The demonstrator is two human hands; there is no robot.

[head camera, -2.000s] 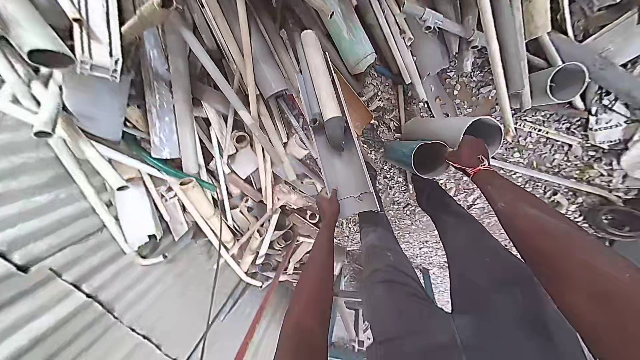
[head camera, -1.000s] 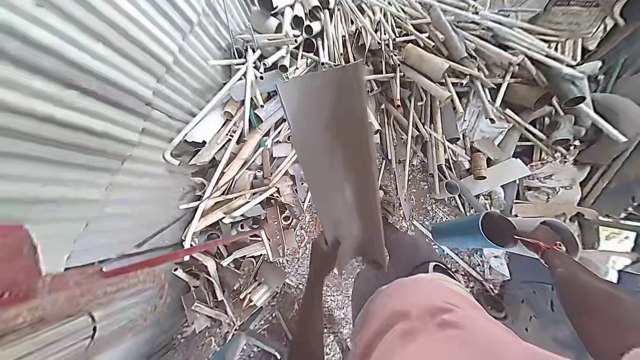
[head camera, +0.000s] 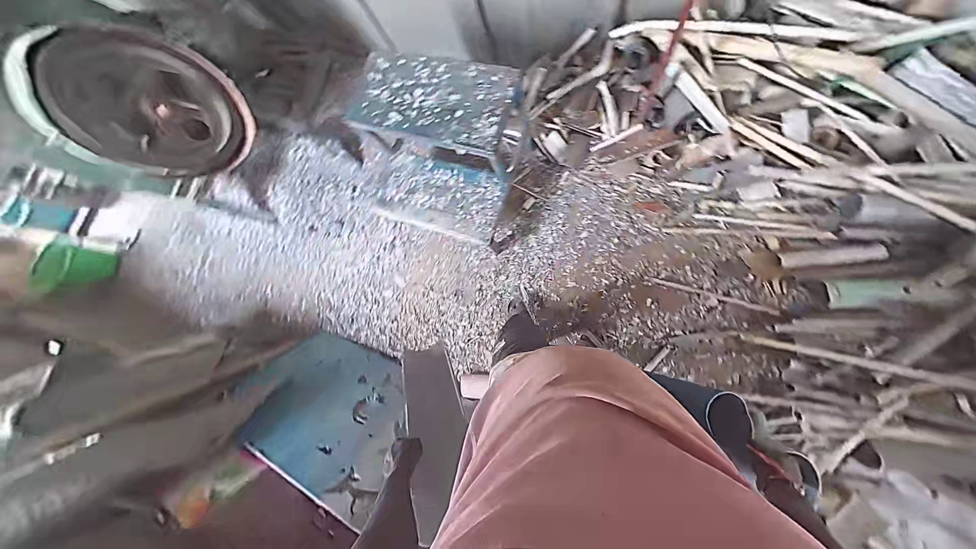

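Observation:
My left hand [head camera: 404, 457], low and left of my body, grips the edge of a long grey plastic piece [head camera: 435, 427], which hangs beside my pink shirt. To the right, a dark blue pipe [head camera: 701, 404] and a grey pipe [head camera: 804, 469] show their open ends past the shirt. My right hand [head camera: 762, 465] is at these pipe ends, partly hidden and blurred, with a red band near the wrist; its fingers close on the pipes.
Pale chips cover the ground [head camera: 335, 236]. A heap of scrap pipes [head camera: 823, 191] lies along the right. A blue chip-strewn metal box [head camera: 435, 99] stands ahead, a large wheel [head camera: 137, 99] at upper left, a blue sheet [head camera: 320, 412] at lower left.
The view has swung strongly away from the pipe heap. The grey piece, raised in front a second ago, now hangs low at my left side. The pipes remain at my right.

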